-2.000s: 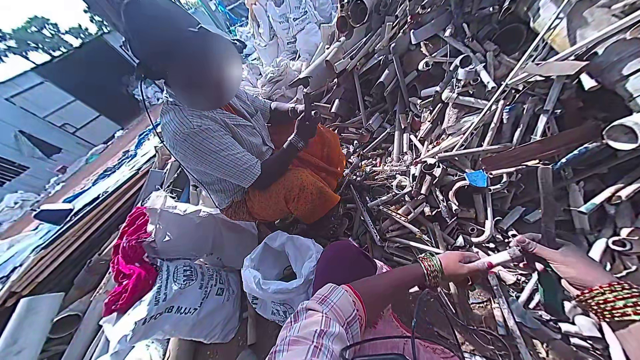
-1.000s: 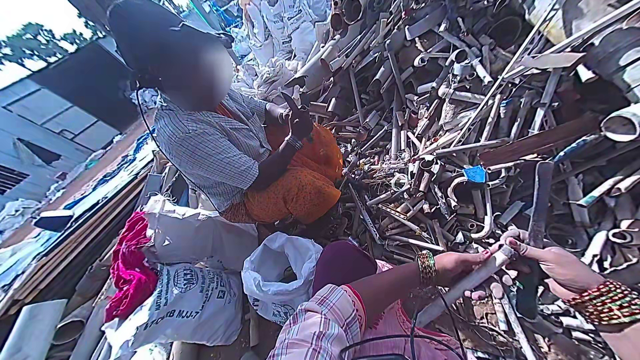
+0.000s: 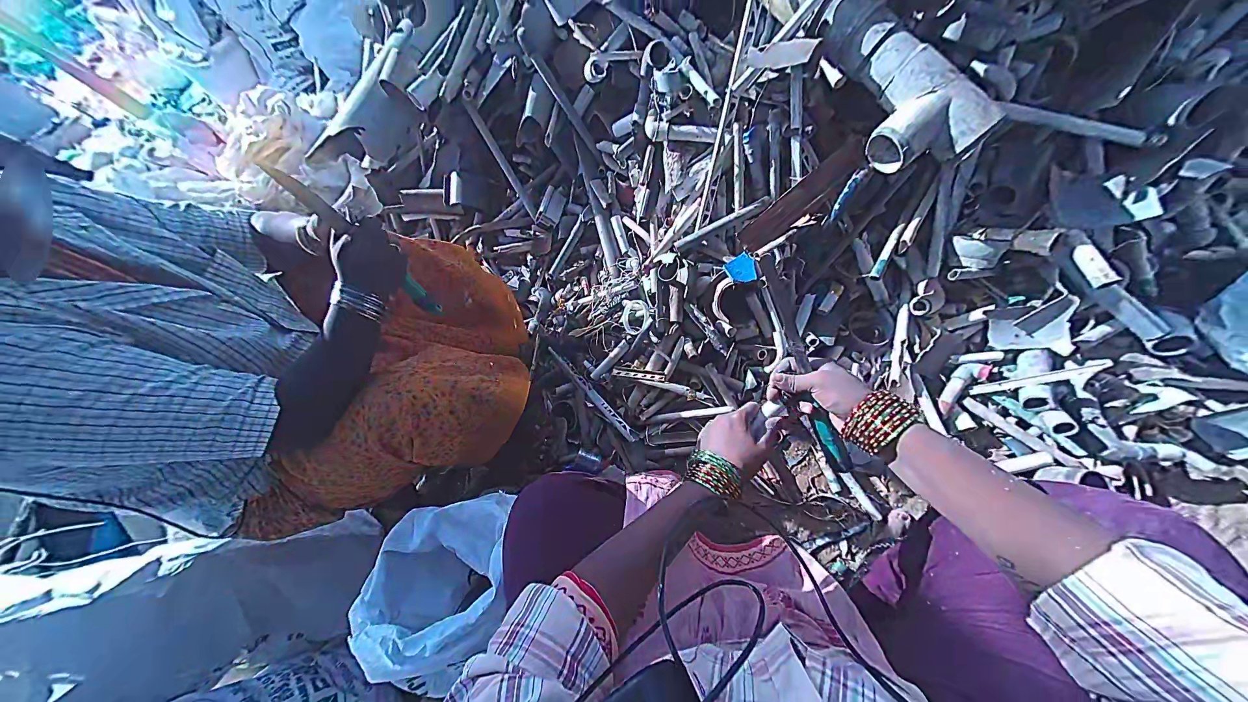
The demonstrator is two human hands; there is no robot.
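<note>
Near the middle of the view, my left hand (image 3: 736, 439) is closed around a short pale pipe piece (image 3: 772, 413). My right hand (image 3: 824, 392) touches it from the other side, wrapped around a long flat tool with a green handle (image 3: 829, 441). The tool's dark, blade-like part (image 3: 782, 317) seems to point up into the scrap; the fingers partly hide it. Pale plastic pipe scraps (image 3: 673, 375) lie in a heap beyond both hands. A blue scrap (image 3: 741, 267) rests above them.
At left sits a co-worker in orange cloth (image 3: 439, 390), a green-handled tool (image 3: 417, 292) in their hands. An open white sack (image 3: 419, 595) stands at my left knee. A branched pipe fitting (image 3: 926, 97) lies upper right. A black cable (image 3: 721, 585) loops over my lap.
My view has swung down and right. A second ago my hands were on a longer pale pipe; now a short piece shows between them.
</note>
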